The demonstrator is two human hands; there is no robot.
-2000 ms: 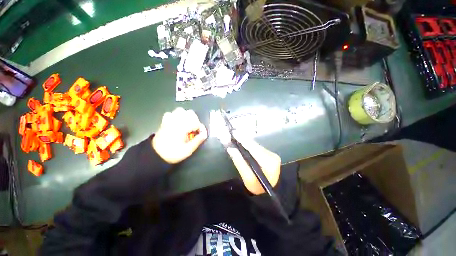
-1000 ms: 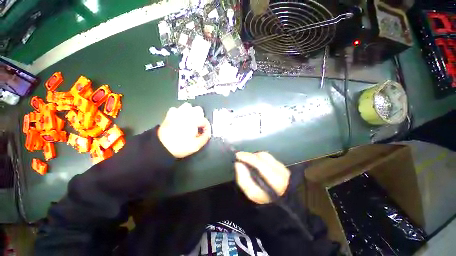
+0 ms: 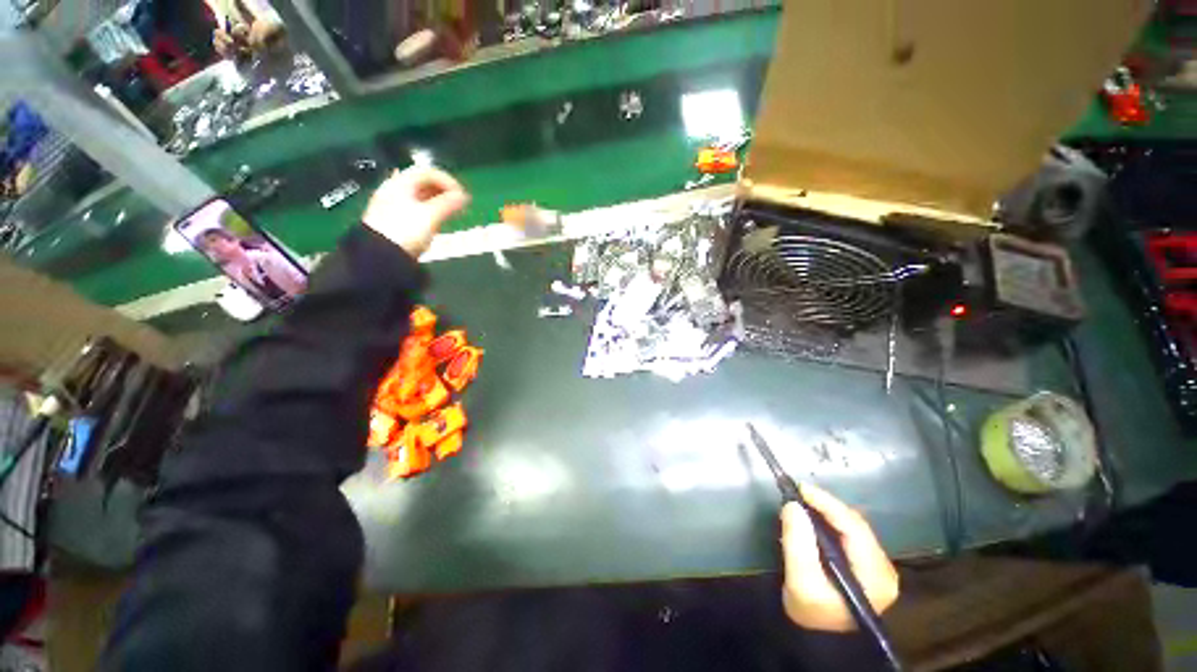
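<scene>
My left hand (image 3: pixel 416 210) is stretched out over the green belt at the upper left, fingers loosely curled, with nothing visible in it. A blurred orange and white piece (image 3: pixel 529 219) is apart from it, by the belt's pale rail. My right hand (image 3: pixel 836 558) is shut on a black soldering iron (image 3: pixel 798 496) low over the bench, its tip pointing up and left. Orange housings (image 3: pixel 427 400) lie heaped at left, partly hidden by my left sleeve. Silvery circuit boards (image 3: pixel 656 302) are piled in the middle.
A fan with a wire guard (image 3: pixel 820 278) stands behind the boards, a cardboard flap (image 3: pixel 906 105) above it. A yellow-green tin (image 3: pixel 1037 444) is at right. A lit phone (image 3: pixel 243 252) leans at left. An orange piece (image 3: pixel 715 160) lies on the belt. Another person's hand (image 3: pixel 246 26) shows at top left.
My left hand has moved up and left from the bench to the belt; the orange piece it held is no longer in it. My right hand still holds the iron, now further right. The view has shifted upward.
</scene>
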